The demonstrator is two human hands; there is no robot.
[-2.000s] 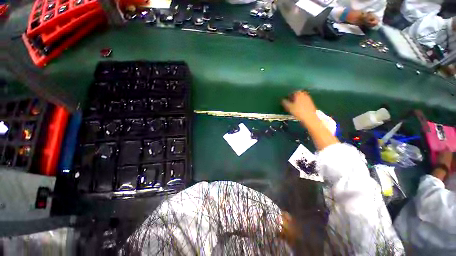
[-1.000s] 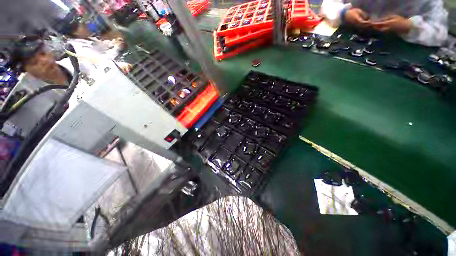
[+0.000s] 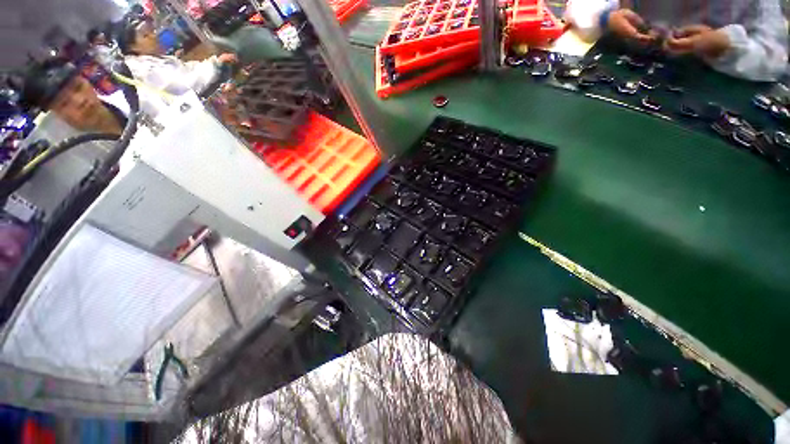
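Neither of my hands shows in the head view. In front of me the large black gridded parts tray (image 3: 407,247) lies on the green bench, with shiny dark units in many of its pockets. To its right a plain white paper (image 3: 579,345) lies on the bench, with a few black units (image 3: 611,306) at its upper edge and side. More dark units (image 3: 667,376) lie to the right of the paper. The long cream strip (image 3: 624,303) runs past them towards the lower right.
A grey-white machine (image 3: 216,186) with a red switch stands at left, beside an orange-red gridded tray (image 3: 333,165). Red trays (image 3: 433,39) stand stacked behind. Another person's hands (image 3: 667,36) and more units are across the bench. A person (image 3: 82,100) is at far left.
Since the first frame the view has swung left; my right arm has left the picture. Since the second, the dark gridded tray behind the machine has moved back, uncovering the orange-red tray.
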